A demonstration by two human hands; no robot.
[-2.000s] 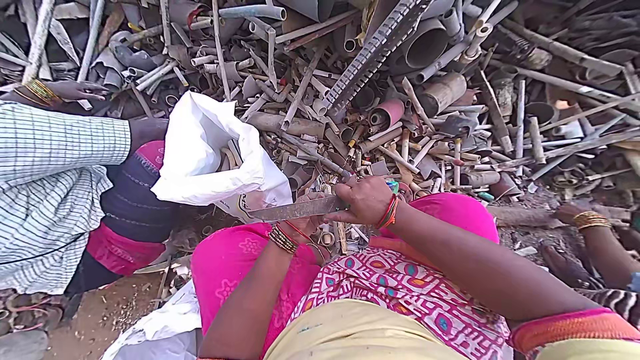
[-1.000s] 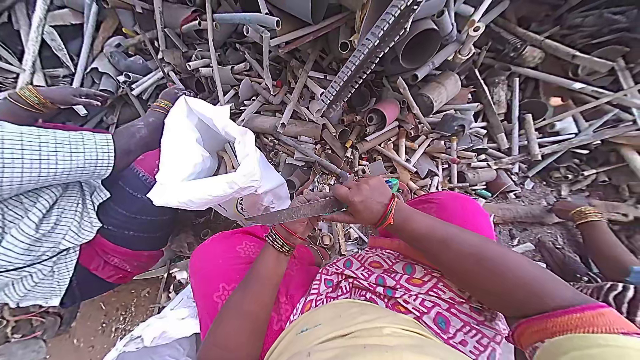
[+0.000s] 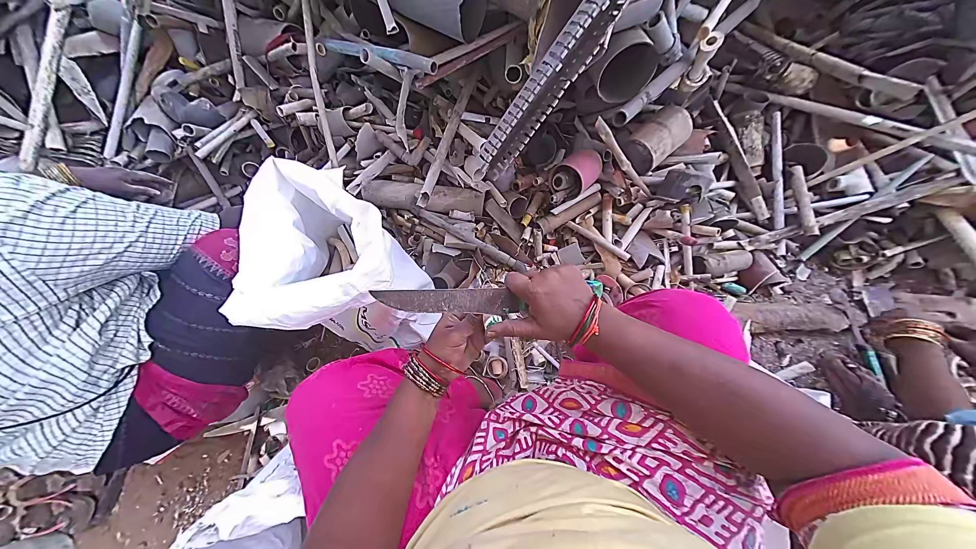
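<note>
My right hand (image 3: 550,305) is closed around the handle of a large knife (image 3: 442,300) with a worn, stained metal blade that points left. Just below the blade is my left hand (image 3: 457,339), its fingers curled together at a small pale piece that is mostly hidden. The blade's tip lies over the edge of an open white woven sack (image 3: 282,297), which stands to the left of my hands with several pipe pieces (image 3: 341,248) inside. Pink cloth covers my knees on both sides of my hands.
Scrap plastic pipes (image 3: 427,194) and a slotted grey strip (image 3: 534,91) are heaped ahead. At left sits a person in a checked shirt (image 3: 69,259); at right shows another person's arm with bangles (image 3: 919,358). A second white sack (image 3: 252,503) lies at lower left.
The knife has risen a little above my left hand, its blade now nearly level. The left person's nearer hand, at the sack's rim one second ago, is out of sight.
</note>
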